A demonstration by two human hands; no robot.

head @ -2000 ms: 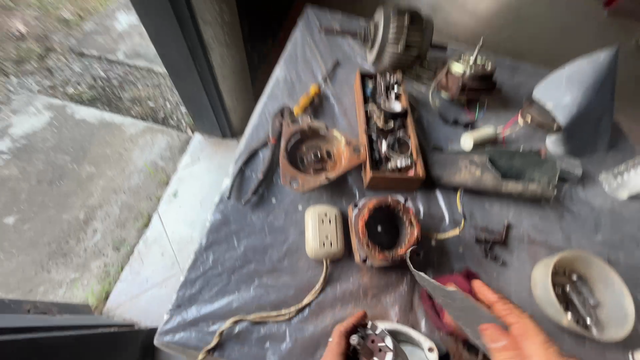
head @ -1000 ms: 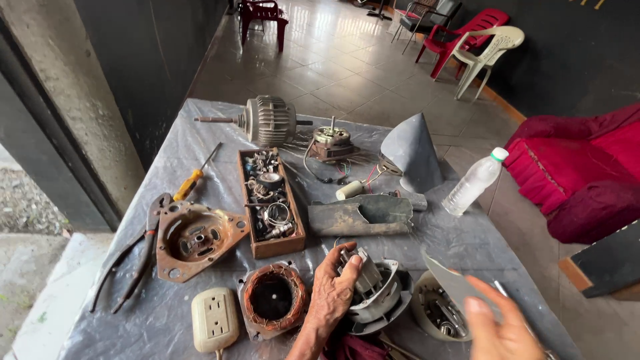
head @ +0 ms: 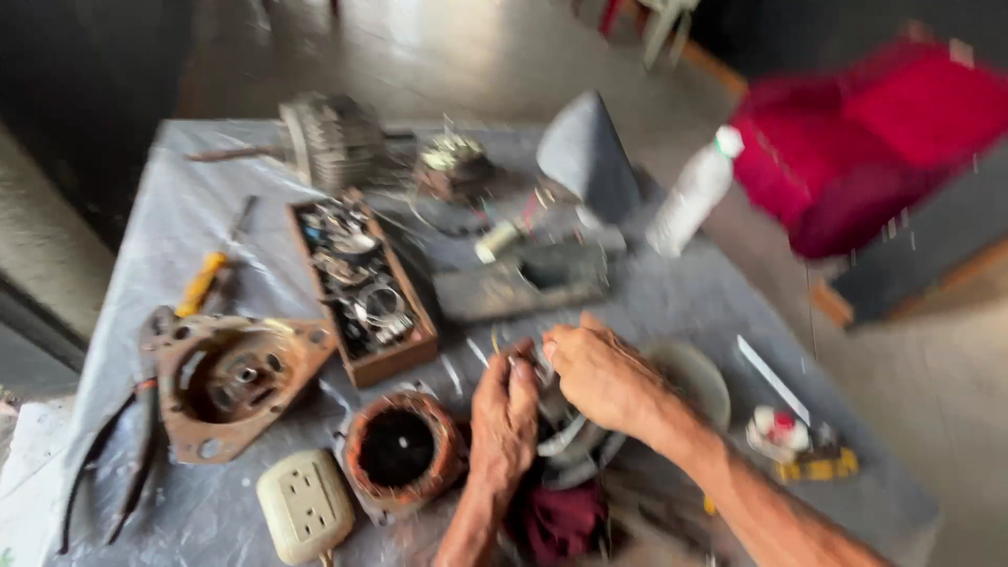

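My left hand (head: 504, 409) grips a metal motor part (head: 555, 394) with its fingers, just right of the copper-wound stator (head: 402, 450). Close against it, my right hand (head: 598, 378) has its fingers closed at the top of the same part; blur hides whether it pinches something small. Below both hands lies a rounded metal housing (head: 587, 457), partly covered by them. A dark red cloth (head: 563, 520) is under the housing. Behind my right hand stands a pale round bowl (head: 697, 378), partly hidden.
Around them lie a wooden box of small parts (head: 394, 364), a rusty end cover (head: 276, 417), pliers (head: 146, 449), a screwdriver (head: 203, 283), an outlet box (head: 305, 504), a metal sleeve (head: 488, 295), a finned motor (head: 331, 142), a plastic bottle (head: 693, 201) and a white strip (head: 772, 378).
My right hand has moved left to meet my left hand at the motor part. The flat sheet it held one second ago is no longer in it.
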